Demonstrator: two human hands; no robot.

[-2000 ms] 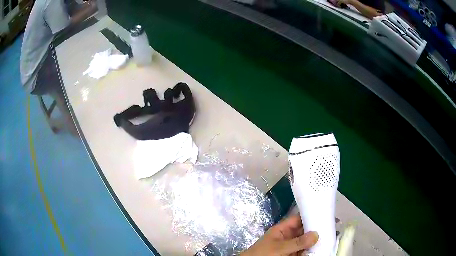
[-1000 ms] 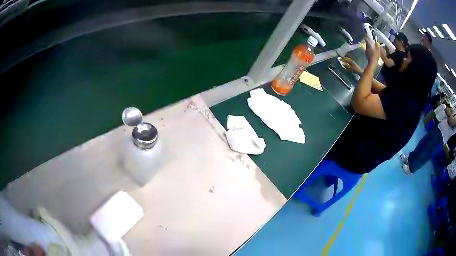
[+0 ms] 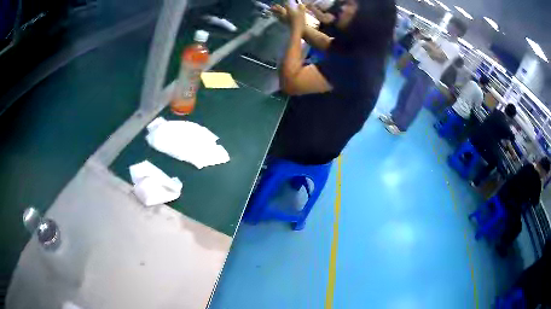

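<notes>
Neither of my hands is in the picture. Nearest in front of me, a whitish dispenser bottle [image 3: 51, 239] with a silver top and its round lid flipped up stands on the pale board [image 3: 151, 265] at the lower left. A crumpled white cloth [image 3: 156, 183] lies at the board's far edge, partly on the green surface. A larger white cloth [image 3: 188, 143] lies flat just beyond it. A small white edge shows at the bottom left, cut off by the frame.
An orange drink bottle [image 3: 190, 75] stands by the metal post [image 3: 158, 57], beside a yellow paper note [image 3: 219, 80]. A person in black [image 3: 338, 84] sits on a blue stool [image 3: 290, 192] at the bench. More people sit or stand beyond the blue floor [image 3: 393, 211].
The view has swung to the right. The dispenser bottle and cloths now lie further left. The white handset, my bare hand and the glove seen earlier are out of the picture.
</notes>
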